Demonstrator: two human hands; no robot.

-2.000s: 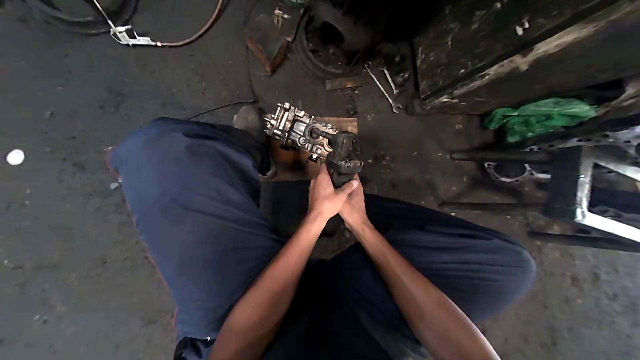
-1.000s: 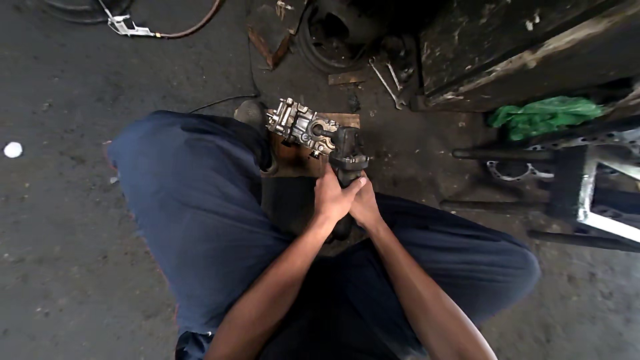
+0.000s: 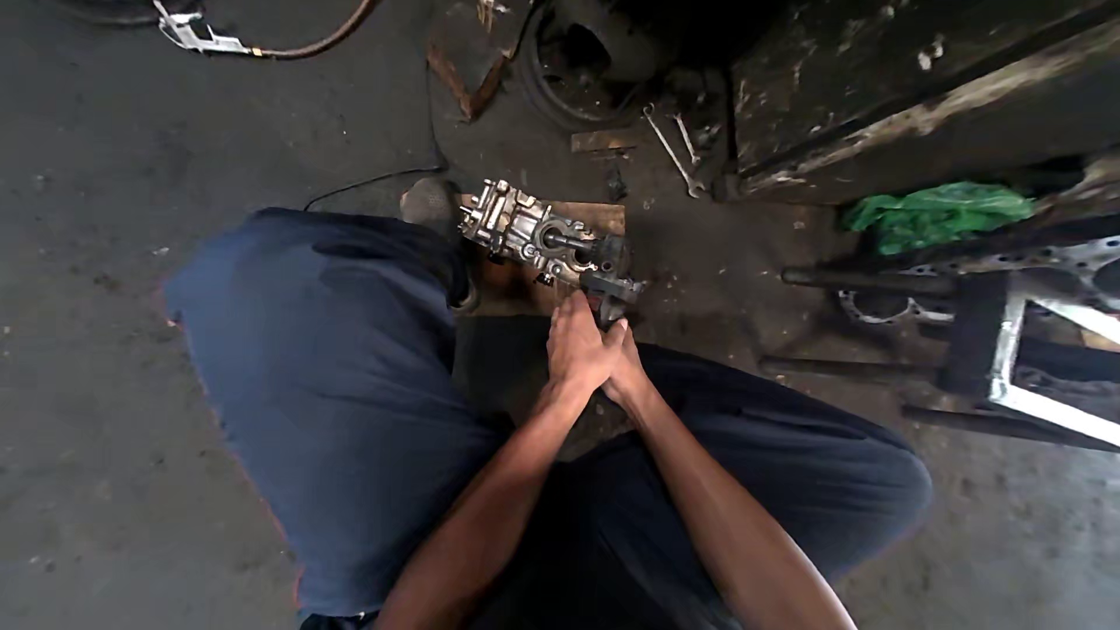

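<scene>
A cast-metal mechanical housing (image 3: 516,227) with round openings and studs lies on a wooden board (image 3: 595,213) between my legs. Beside its right end is a dark hand-held tool (image 3: 612,284), its exact kind unclear. A dark shaft reaches from the tool's side across a round opening of the housing. My left hand (image 3: 579,346) lies along the left side of the tool's lower part, fingers fairly straight. My right hand (image 3: 623,367) is wrapped round the lower part from the right, its fingers mostly hidden. Both hands touch each other.
Two wrenches (image 3: 672,153) lie on the floor beyond the board, near a wheel rim (image 3: 547,79). A dark cabinet or bench (image 3: 840,96) stands at upper right, with a green plastic bag (image 3: 941,214) and metal frame (image 3: 1006,350) below. An air blow gun (image 3: 201,35) lies upper left.
The tool's upper part has tilted, and a dark shaft now shows over the housing's opening. My left hand's fingers lie straighter along the tool. The housing stays on the board.
</scene>
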